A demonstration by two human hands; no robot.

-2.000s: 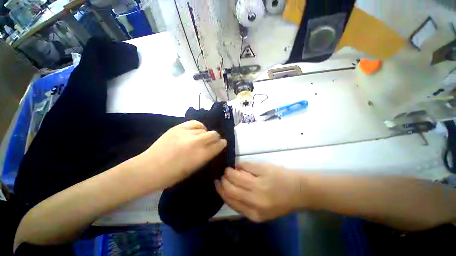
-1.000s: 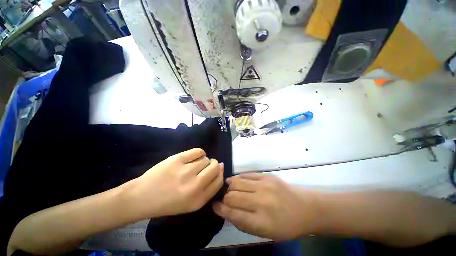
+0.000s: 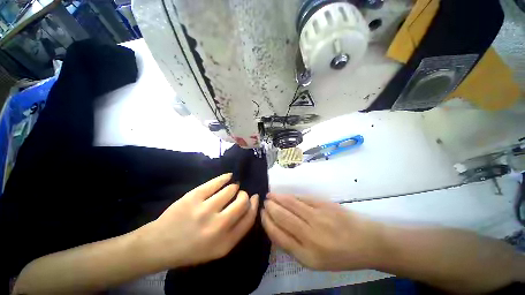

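Note:
A black garment piece (image 3: 144, 178) lies on the white sewing table, its right edge running up under the presser foot (image 3: 260, 152). My left hand (image 3: 210, 216) rests on the cloth below the foot, fingers bent and pressing on it. My right hand (image 3: 314, 230) is at the cloth's right edge with its fingertips together on that edge; the grip under the fingers is hidden. The sewing machine head (image 3: 230, 63) stands above the hands. The ribbed pale yellow part (image 3: 290, 157) is just right of the foot.
Blue-handled thread snips (image 3: 339, 147) lie right of the foot. A blue crate (image 3: 30, 98) is at the left under the cloth. A ribbed white knob (image 3: 334, 37) is on the machine head. A metal fitting (image 3: 486, 168) is at the right. A printed ruler (image 3: 322, 276) runs along the front edge.
The view has moved closer to the machine head. The fingers of my left hand have spread from a tighter curl. My right hand's fingers have straightened along the cloth edge.

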